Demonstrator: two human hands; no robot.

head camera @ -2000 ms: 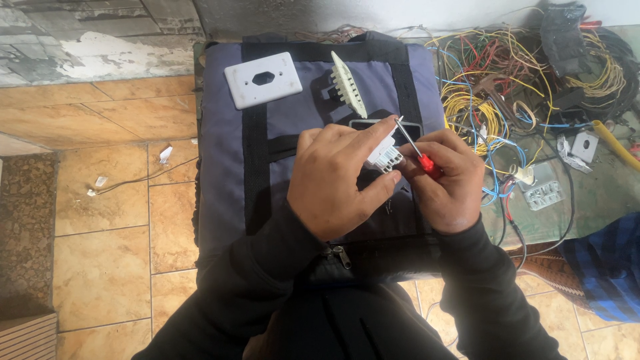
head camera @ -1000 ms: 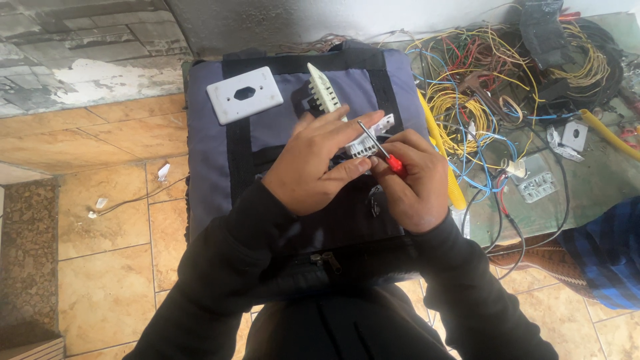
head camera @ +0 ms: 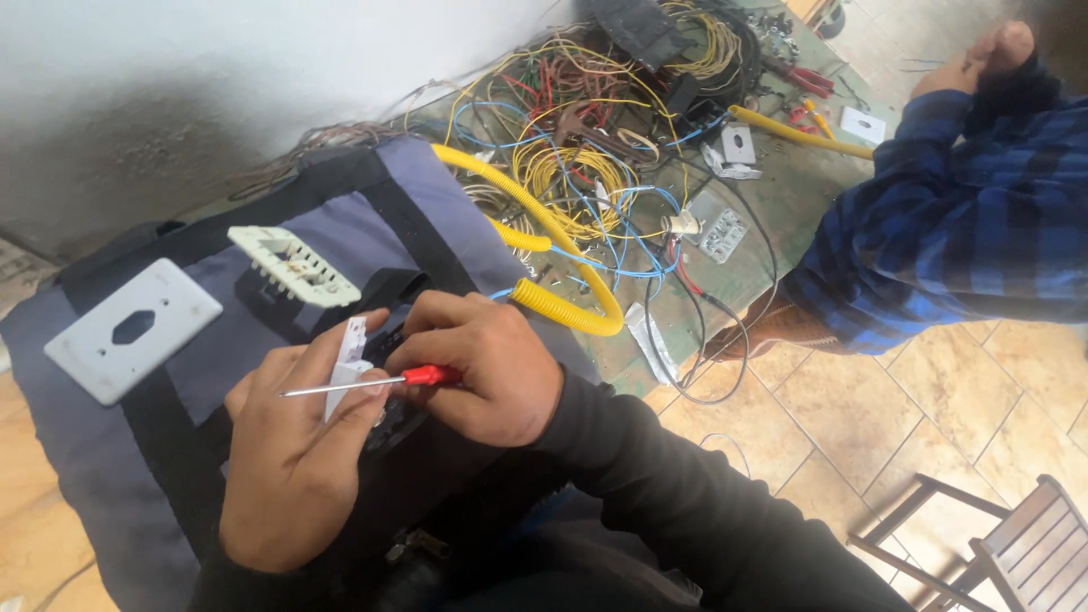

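My left hand (head camera: 293, 450) holds a small white plastic electrical module (head camera: 347, 365) between thumb and fingers. In my right hand (head camera: 484, 365) is a screwdriver with a red handle (head camera: 432, 375); its metal shaft points left and crosses in front of the module. Whether the tip touches anything cannot be told. Beyond my left hand, a pale plastic mounting frame (head camera: 293, 265) stands tilted on the grey and black padded bag (head camera: 51, 365). A white wall plate with a central opening (head camera: 174, 319) lies on the bag at the left.
Tangled wires (head camera: 569, 170) and yellow corrugated conduit (head camera: 561, 310) lie on the green work surface (head camera: 786, 200). A clear plastic box (head camera: 716, 225) sits there too. Another person in a blue checked sleeve (head camera: 943, 212) is at the right, above a wooden folding chair (head camera: 1011, 544).
The view has swung to the right, bringing the other person and the chair in. Both hands keep hold of the module and screwdriver; the screwdriver's shaft now lies nearly level across the module.
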